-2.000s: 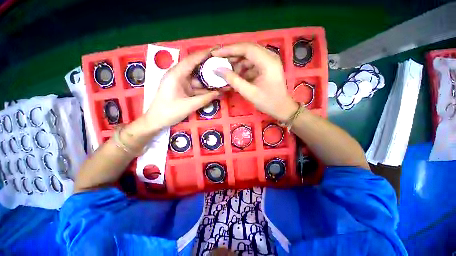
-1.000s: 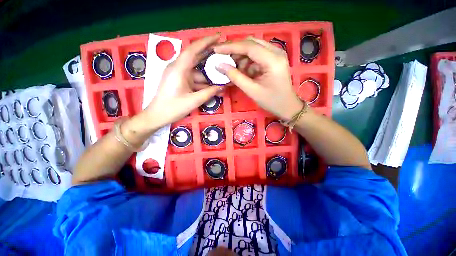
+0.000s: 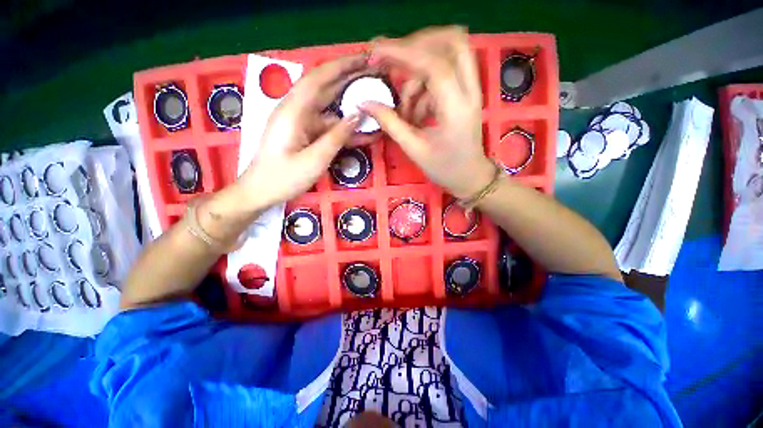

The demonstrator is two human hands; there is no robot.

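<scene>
A watch case point(image 3: 367, 99) with a white disc on its face is held between both hands above the tray. My left hand point(image 3: 305, 134) grips its left side, with the thumb at its lower edge. My right hand point(image 3: 435, 117) is on its right side, thumb on the white disc; its upper fingers are blurred. The red compartment tray point(image 3: 329, 266) lies below, with watch cases point(image 3: 355, 224) in several pockets. A white strip with round holes point(image 3: 260, 109) lies across the tray's left part, partly behind my left hand.
Sheets with rows of rings point(image 3: 52, 226) lie at left. Right of the tray are a pile of white discs point(image 3: 608, 140), white strips point(image 3: 667, 192), and another red tray point(image 3: 740, 113) under a sheet. A grey bar point(image 3: 669, 63) lies at back right.
My left thumb has moved up to the disc's lower edge. My right hand's upper fingers have lifted and spread. The tray sits slightly higher in view than two seconds ago.
</scene>
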